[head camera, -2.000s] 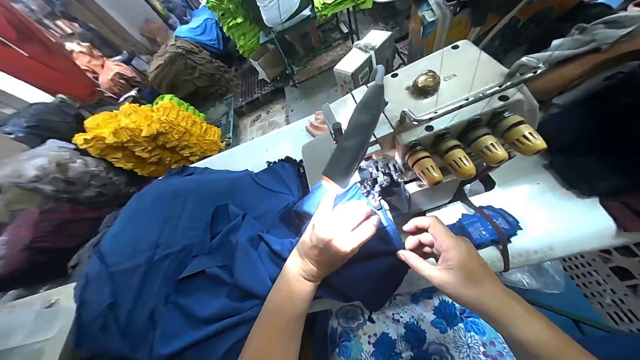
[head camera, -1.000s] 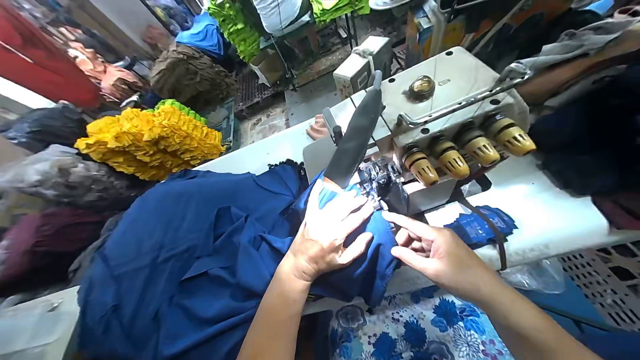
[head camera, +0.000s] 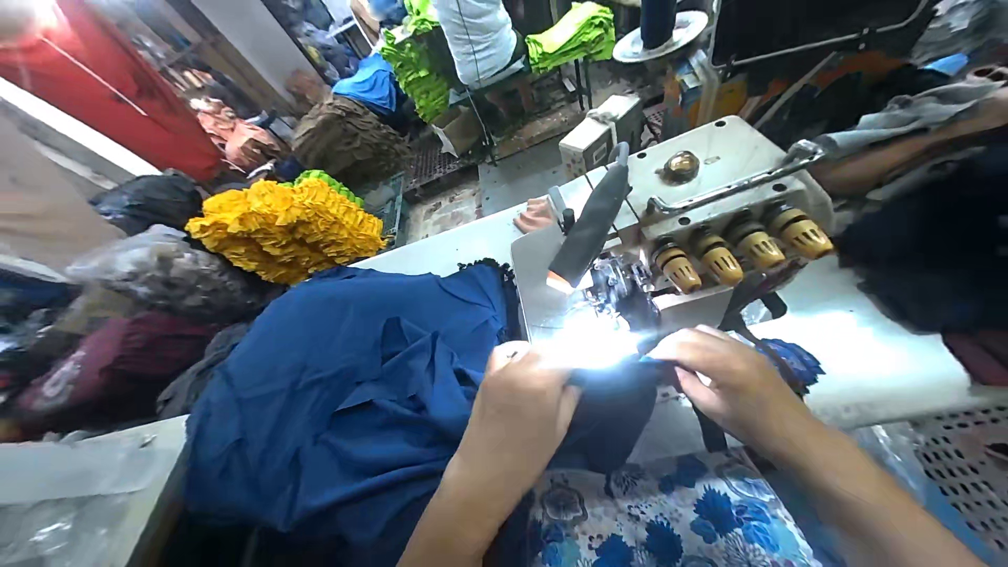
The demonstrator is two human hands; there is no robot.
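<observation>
My left hand [head camera: 528, 394] pinches the edge of a navy blue fabric piece [head camera: 610, 417] just in front of the overlock sewing machine [head camera: 709, 169]. The same edge is gripped by my right hand [head camera: 713, 366] a little to the right, so the cloth hangs between both hands. Bright glare from the lamp [head camera: 591, 224] washes out the presser foot area and part of the cloth edge. A large heap of blue fabric [head camera: 339, 394] lies left of my left hand.
Four-dial details aside, yellow tension knobs [head camera: 717, 256] line the machine's front. Small blue pieces [head camera: 791, 362] lie right of my right hand on the white table [head camera: 882, 370]. Yellow fabric bundles [head camera: 287, 228] stand beyond the heap. Floral cloth [head camera: 669, 512] is below my hands.
Both hands have come away from the needle area towards me. The cloth edge, earlier by the presser foot under my left hand, is now held up between them.
</observation>
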